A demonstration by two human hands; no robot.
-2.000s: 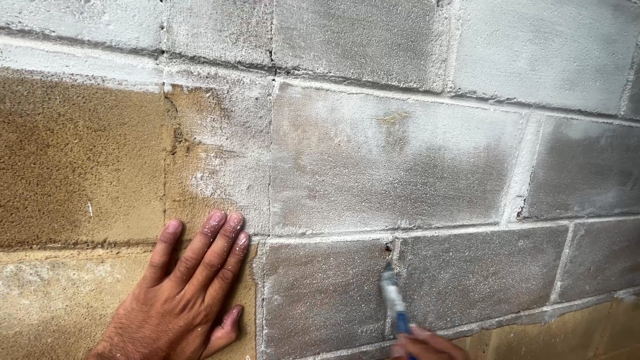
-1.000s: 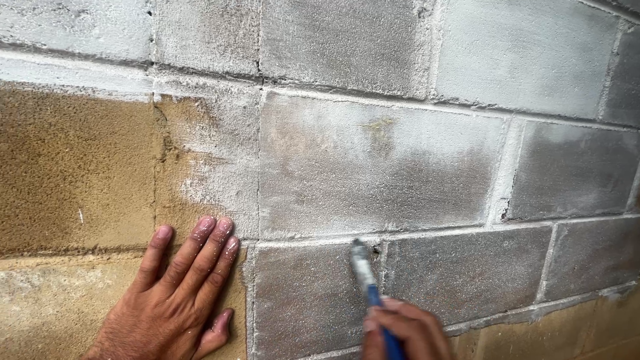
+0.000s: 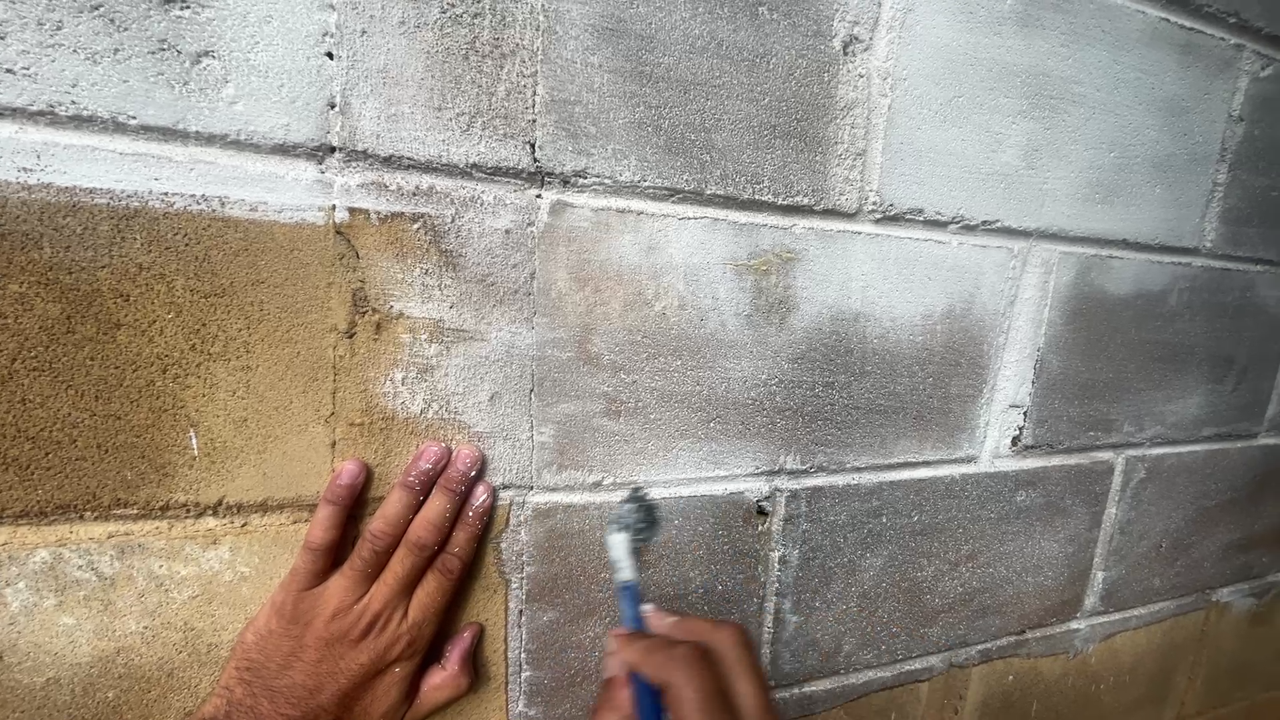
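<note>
My right hand point(image 3: 690, 665), at the bottom centre, holds a small paintbrush point(image 3: 628, 590) by its blue handle. Its bristles, dark and a little blurred, touch the horizontal mortar joint point(image 3: 700, 488) just below a grey-painted block. My left hand point(image 3: 390, 580) lies flat against the block wall point(image 3: 430, 250) at lower left, fingers pointing up and holding nothing, with white paint specks on the fingers. It rests where the tan blocks meet the grey and white painted ones.
Bare tan block point(image 3: 160, 350) fills the left side, and more tan surface point(image 3: 1080, 670) shows at lower right below a ragged paint edge. A small dark hole point(image 3: 763, 506) sits in the joint right of the brush. Thin white paint covers the upper blocks.
My right hand has moved the brush left along the wall, from beside the small hole up to the horizontal joint and further left. My left hand has stayed on the wall.
</note>
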